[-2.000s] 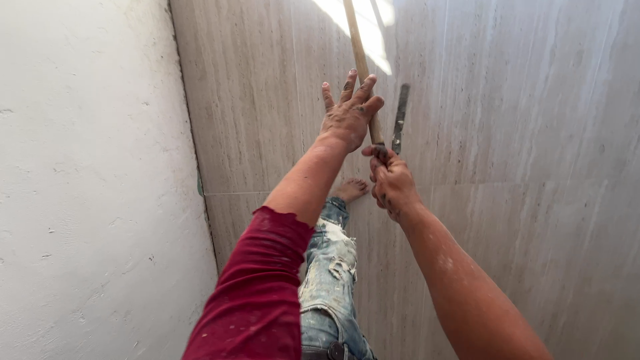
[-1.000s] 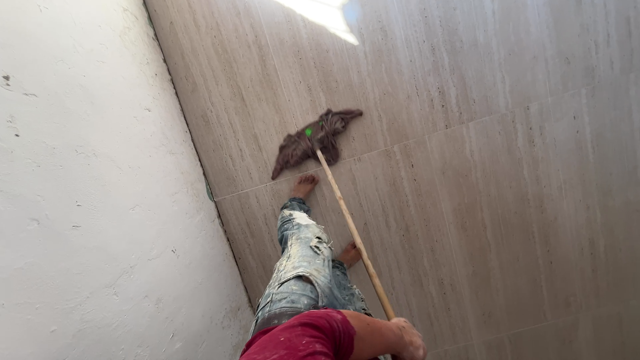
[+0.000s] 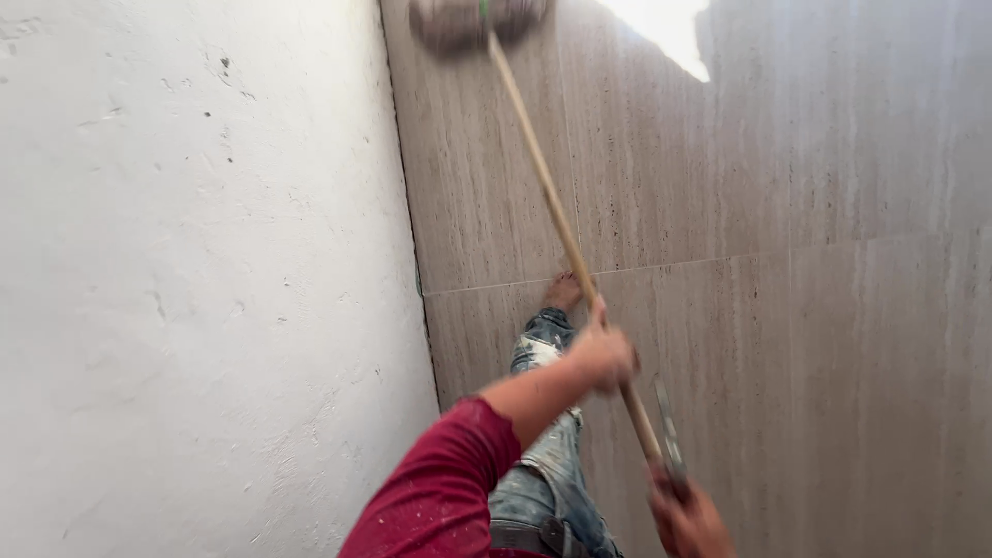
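Note:
A long wooden pole (image 3: 549,182) runs from a brown cloth (image 3: 457,29) at the top edge down to my hands. The cloth is blurred, cut off by the frame, and has a green spot where the pole meets it. Around the middle of the pole my left hand (image 3: 606,356) is closed. My right hand (image 3: 686,504) grips the pole's lower end and also holds a thin metal blade tool (image 3: 668,430), which points up beside the pole. Its handle is mostly hidden in my fingers.
A rough white wall (image 3: 201,232) rises on the left and meets the tiled floor (image 3: 736,325) along a dark gap. My bare foot (image 3: 563,293) stands on the tiles near a joint. A bright patch of light (image 3: 674,31) lies at the top.
The brown cloth, near my feet one second ago, is now farther ahead along the wall. Both hands and the blade tool are in view again. The view has shifted.

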